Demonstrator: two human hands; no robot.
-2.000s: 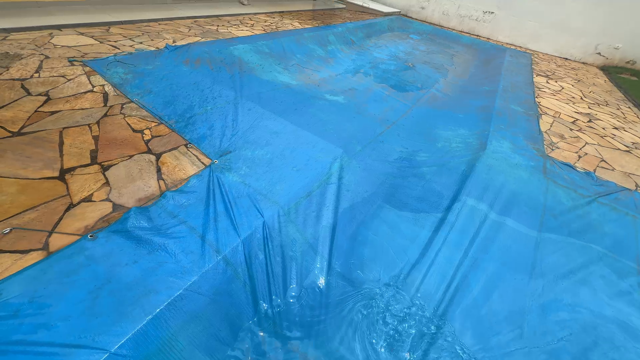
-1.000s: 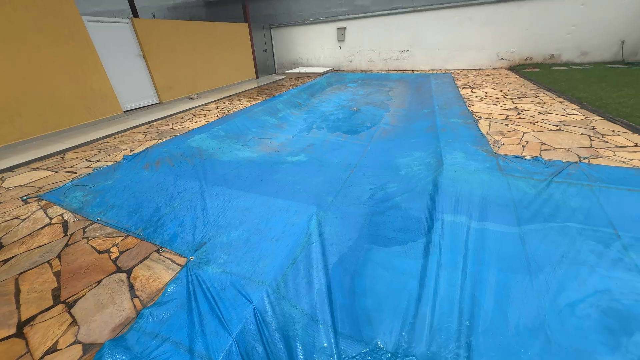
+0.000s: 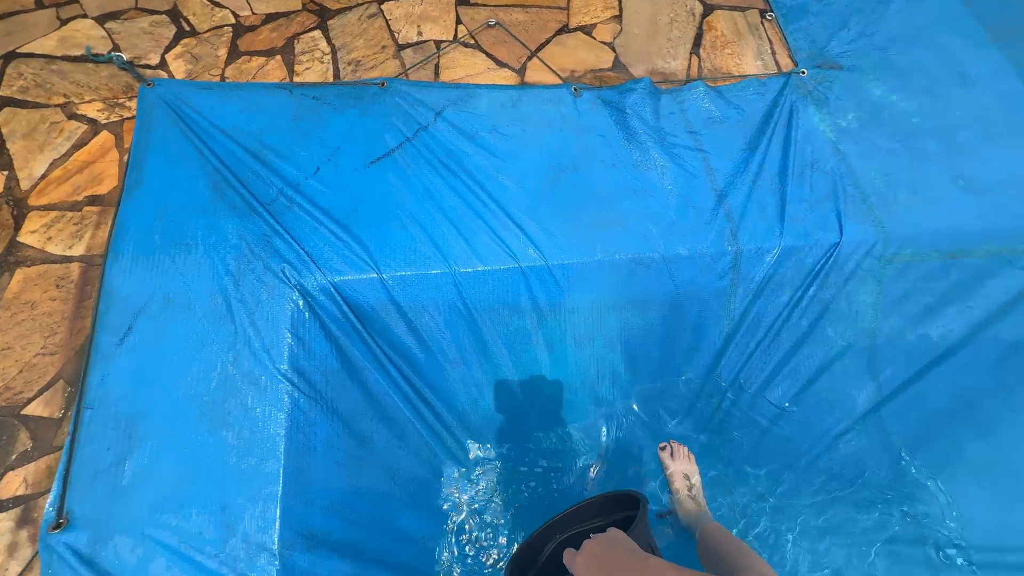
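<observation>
My right hand (image 3: 606, 554) comes in from the lower right, at the bottom edge of the view, with its fingers closed at a black bucket (image 3: 628, 508). The bucket is tilted, its mouth partly showing, and its lower part is cut off by the frame. Just right of the bucket a bare foot (image 3: 682, 480) stands in shallow water on a blue pool cover (image 3: 512, 192). Rippling water (image 3: 848, 488) lies over the sagging part of the cover. My left hand is out of view.
Irregular stone paving (image 3: 56, 304) borders the cover at the left and top. Metal eyelets (image 3: 382, 84) line the cover's edge, with cord tied at the corner (image 3: 120, 60) and a cord loop hooked on a peg (image 3: 492, 24). Folds run down toward the water.
The view has swung down from the whole covered pool and wall to a near corner. My right hand, the black bucket and the foot have come into view.
</observation>
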